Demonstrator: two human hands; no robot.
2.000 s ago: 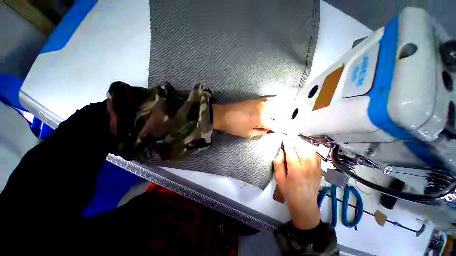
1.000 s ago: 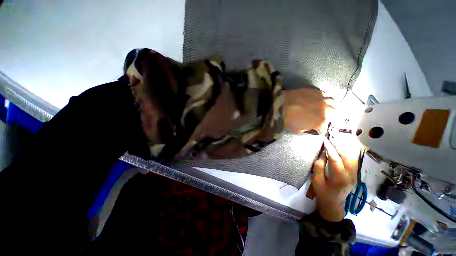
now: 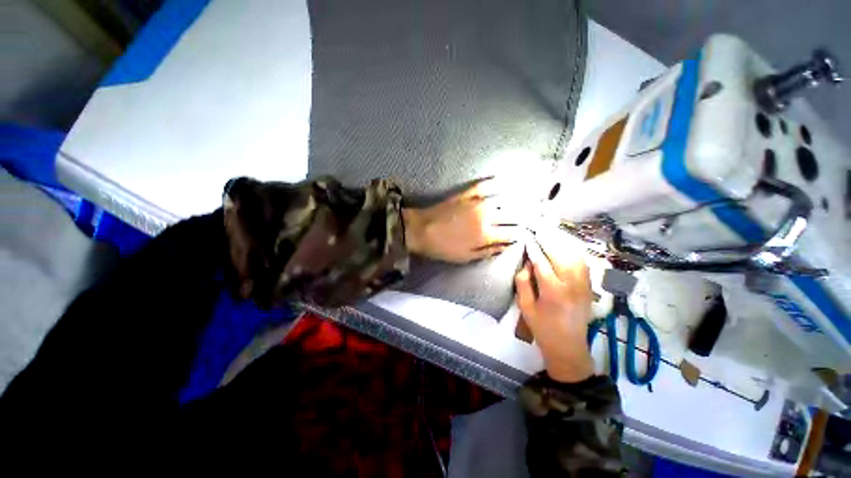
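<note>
A grey fabric panel (image 3: 420, 84) lies flat on the white table, with a darker seam edge (image 3: 571, 93) along its right side. My left hand (image 3: 453, 227) lies flat on the panel, its fingertips in the lamp's glare by the needle area. My right hand (image 3: 557, 303) is at the panel's lower right edge, index finger and thumb close together on the edge below the needle area. The white sewing machine head (image 3: 644, 177) with a blue stripe stands right of the hands. Glare hides the presser foot, the needle and the left fingertips.
Blue-handled scissors (image 3: 627, 345) lie right of my right hand. A black object (image 3: 709, 324) and a tan patch (image 3: 690, 372) lie farther right. A ruler tape (image 3: 420, 347) runs along the table's front edge. Blue material (image 3: 37, 154) shows beyond the table at left.
The head view has swung and come back, so machine and table shift in the picture. The panel's lower edge has moved up towards the needle area. Both hands remain beside the needle.
</note>
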